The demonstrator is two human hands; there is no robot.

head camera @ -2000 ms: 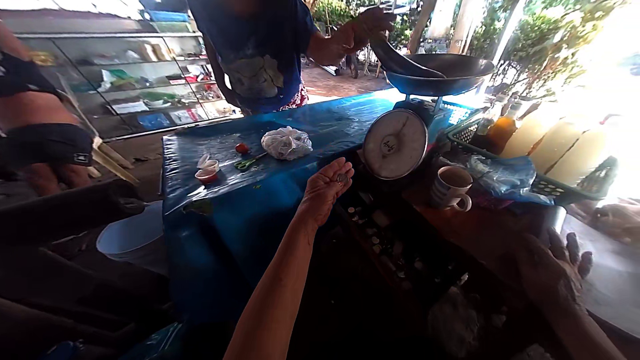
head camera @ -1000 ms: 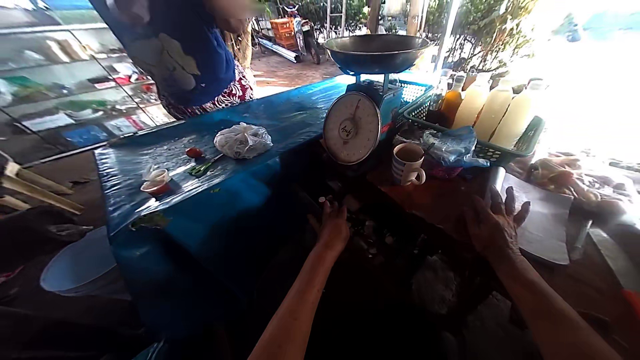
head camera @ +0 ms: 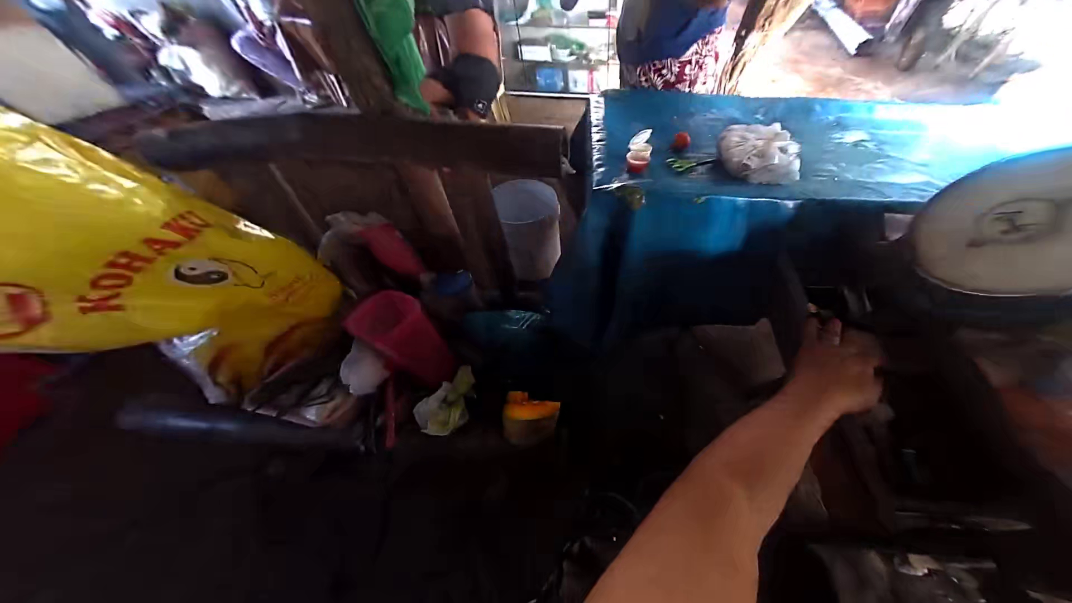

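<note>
My left hand (head camera: 833,368) reaches down into a dark wooden tray or drawer (head camera: 787,293) below the blue-covered table; its fingertips are in shadow, so whether it holds anything cannot be told. Just right of it stands the round face of a weighing scale (head camera: 1005,226). Beyond, on the blue plastic table cover (head camera: 863,176), lie a knotted white plastic bag (head camera: 760,153), a small red fruit or vegetable (head camera: 681,141), some green stems (head camera: 691,165) and a little lidded cup of red contents (head camera: 638,157). My right hand is outside the view.
On the left is a big yellow printed sack (head camera: 167,251). Near it are a pink plastic container (head camera: 400,335), a leafy scrap (head camera: 445,404) and a cut piece of squash (head camera: 531,419). A pale bucket (head camera: 529,226) stands behind. Two people are partly visible beyond the table.
The view has swung far to the left, bringing in the yellow sack and squash. My right hand, seen earlier beside the mug, has left the view. My left hand remains low near the scale.
</note>
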